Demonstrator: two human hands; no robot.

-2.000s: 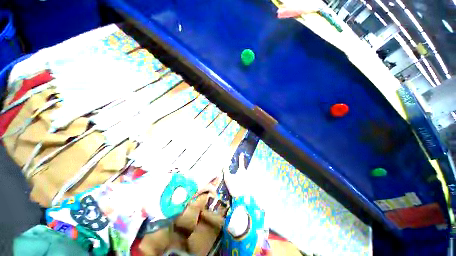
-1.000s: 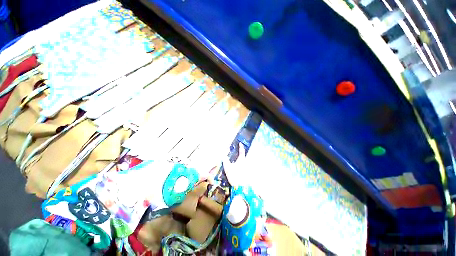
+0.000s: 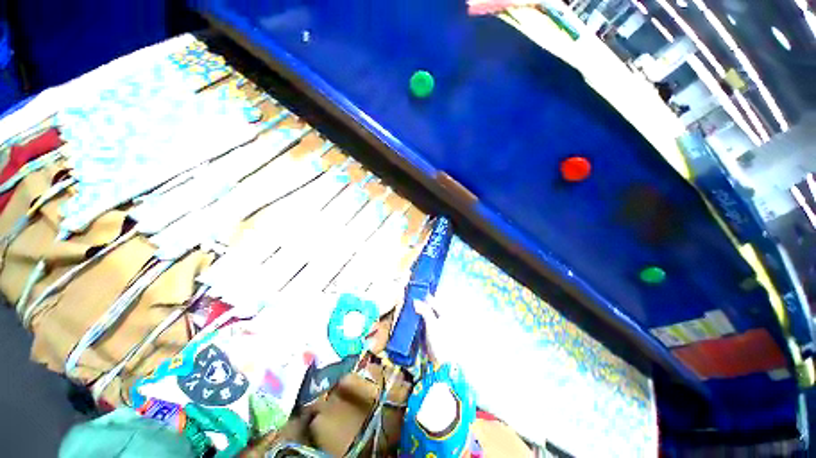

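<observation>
A long narrow blue cutting die (image 3: 419, 291) lies across the pale printed sheet stack (image 3: 528, 331), its far end near the dark gap under the press. My right hand (image 3: 429, 320) is washed out by glare above its turquoise cuff; its fingers overlap the die's right side and grip it near the lower half. My left sleeve, with a turquoise ring print, reaches toward the die's left side, but my left hand is lost in white glare. Left of the die the sheet shows several narrow slits.
Tan layers (image 3: 116, 295), pale offcut strips and red layers (image 3: 31, 152) hang at the left front edge. The blue press front (image 3: 501, 116) runs behind, with two green buttons (image 3: 421, 84) and a red one (image 3: 575, 169). More tan scraps (image 3: 353, 416) lie between my sleeves.
The die now shows a brighter blue face and more of its near end. My left cuff has shifted slightly up and right. The camera view has shifted.
</observation>
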